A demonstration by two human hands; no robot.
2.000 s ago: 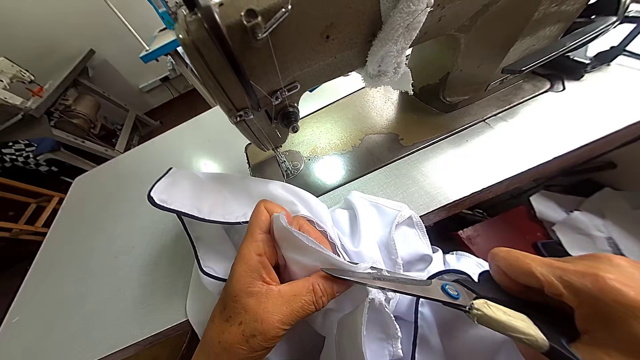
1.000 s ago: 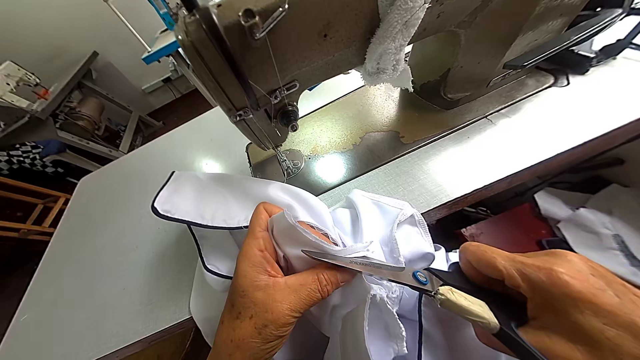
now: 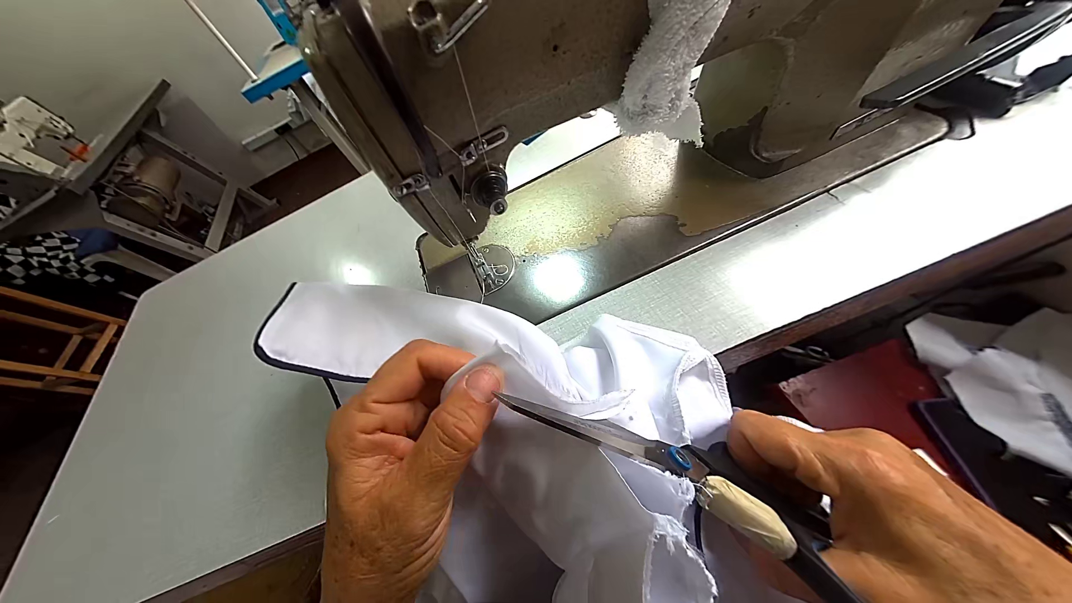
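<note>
My left hand (image 3: 410, 469) pinches an edge of a white fabric garment (image 3: 536, 494) between thumb and fingers. In my right hand (image 3: 888, 494) is a pair of scissors (image 3: 620, 437) with black handles, one wrapped in beige material; the blades look closed and their tip lies beside my left thumb. A white piece with dark piping (image 3: 368, 327) stretches left on the table. Frayed and overlocked edges show on the cloth near the blades. Behind the garment stands an industrial sewing machine (image 3: 569, 67), its presser foot (image 3: 484, 266) just past the cloth.
The pale tabletop (image 3: 209, 435) extends left. A white towel-like rag (image 3: 666, 75) hangs on the machine arm. Below the right table edge are white fabric scraps (image 3: 1005, 394) and a red item (image 3: 854, 385). Another machine (image 3: 38, 138) and a wooden frame (image 3: 59, 343) stand far left.
My left hand now pinches the fabric edge higher, with its thumb up. The scissors, whose blades were parted on the cloth a second ago, look closed now.
</note>
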